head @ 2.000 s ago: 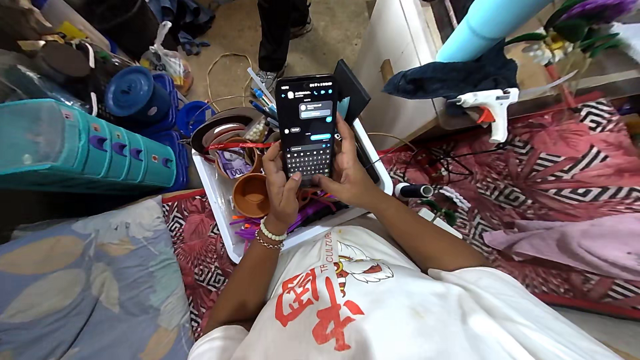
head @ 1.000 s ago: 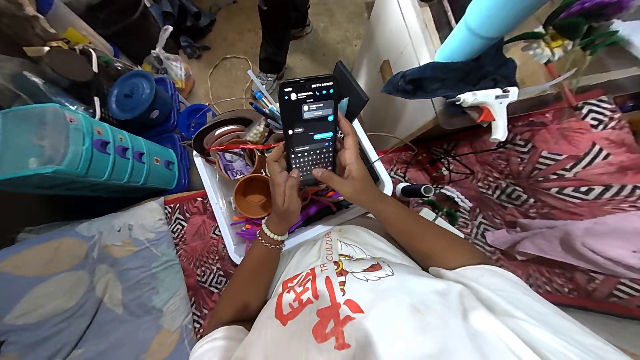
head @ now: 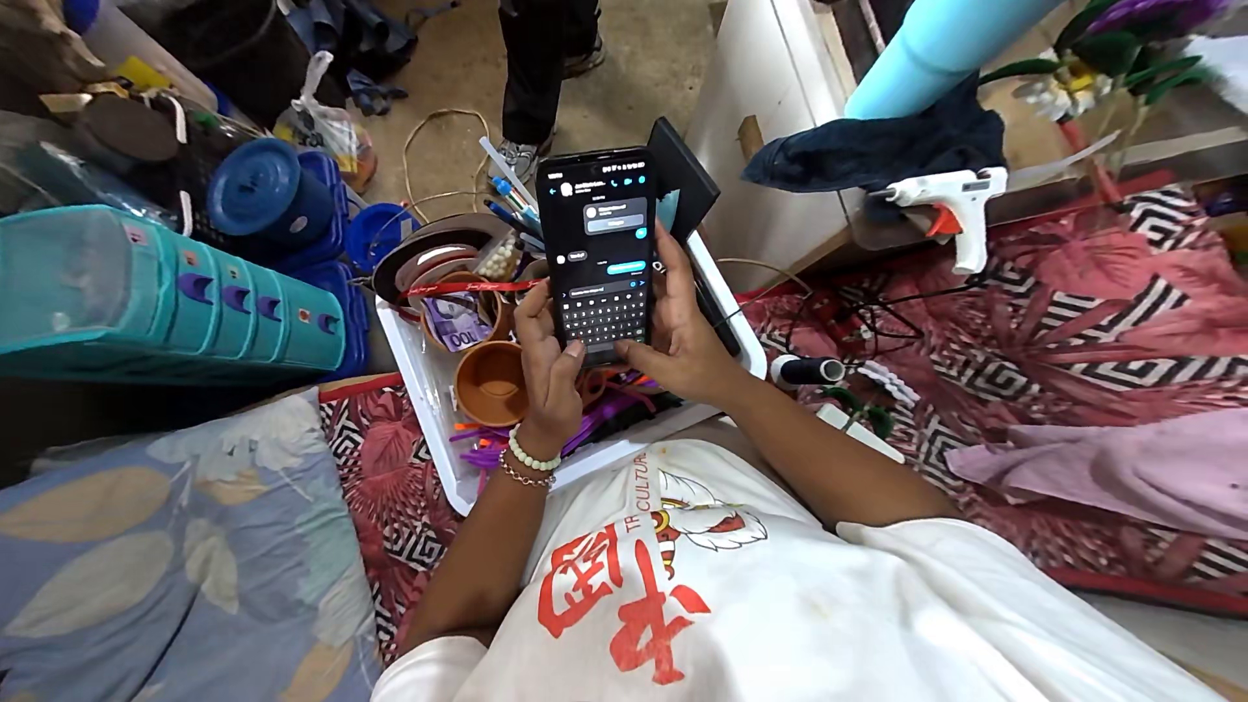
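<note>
A black smartphone [head: 597, 253] is held upright between both hands, its screen lit with a dark chat page and keyboard. My left hand [head: 552, 375], with bead and chain bracelets at the wrist, grips its left side, the thumb at the lower edge. My right hand [head: 687, 341] grips the right side, its thumb over the bottom of the keyboard. Beneath them lies a white plastic tray [head: 426, 429] with a terracotta pot [head: 490, 383], a purple banknote [head: 458, 322], pens [head: 515, 200] and purple craft stems [head: 595, 419]. The phone and hands hide part of the tray.
At left stand a teal drawer unit [head: 175, 292] and a blue lidded tub [head: 268, 192]. A white glue gun [head: 960, 210] is at right, near a dark cloth [head: 868, 154]. A spool of dark thread [head: 807, 370] lies beside the tray. Another person's legs [head: 531, 73] are ahead.
</note>
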